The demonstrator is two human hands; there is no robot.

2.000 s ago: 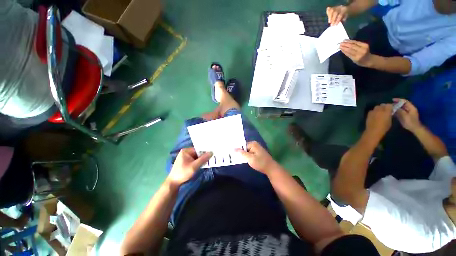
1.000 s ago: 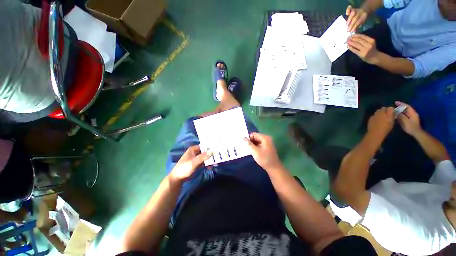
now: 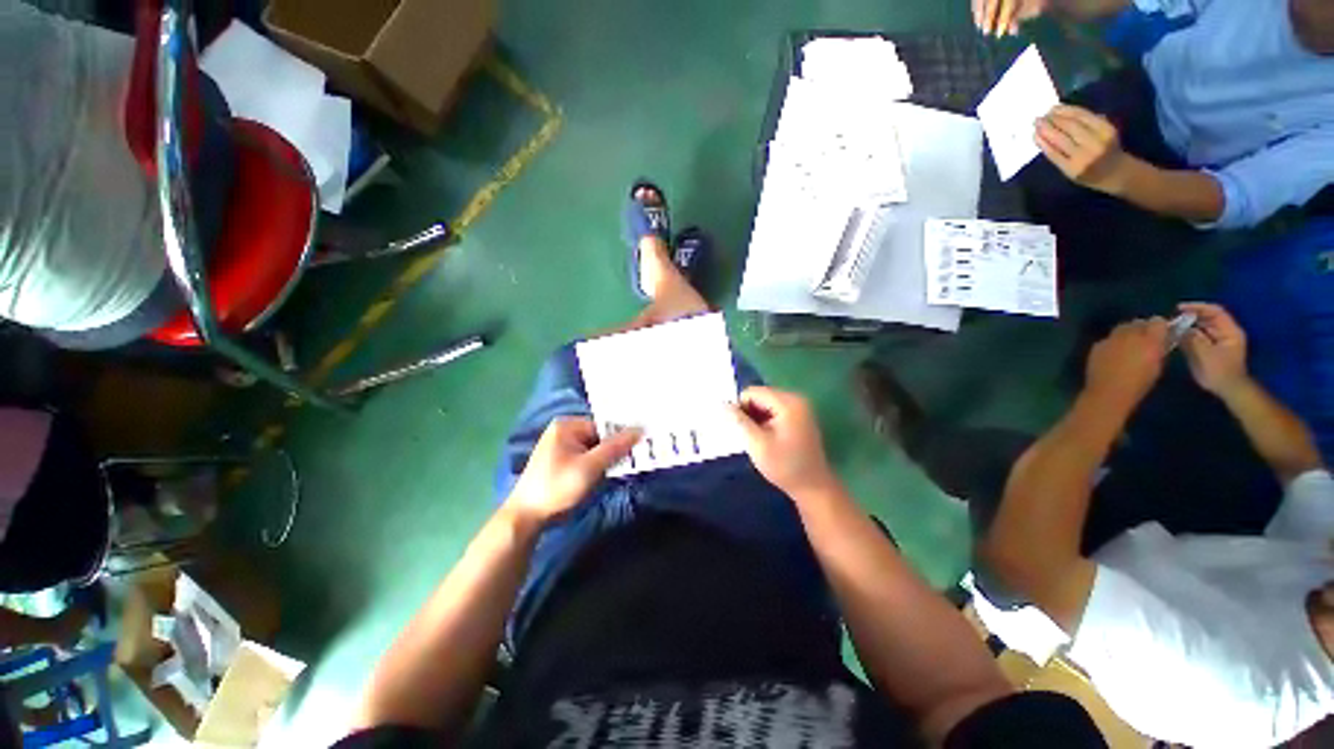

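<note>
A white instruction leaflet (image 3: 661, 384) is held over my lap, with a row of small dark printed figures along its near edge. My left hand (image 3: 568, 465) grips its near left corner, with the thumb on top of the sheet. My right hand (image 3: 778, 436) grips its right edge near the lower corner. The leaflet looks flat, and the fingers under it are hidden.
A low black crate table (image 3: 951, 66) at the upper right bears a pale board (image 3: 936, 147), white papers, a narrow white bundle (image 3: 850, 253) and printed leaflets (image 3: 992, 268). Two people sit beside it. A red chair (image 3: 264, 227) and cardboard box (image 3: 383, 51) are at left.
The leaflet has shifted slightly right, and my left thumb now lies further over its printed edge. The blue-shirted person's one hand has left their sheet and moved up.
</note>
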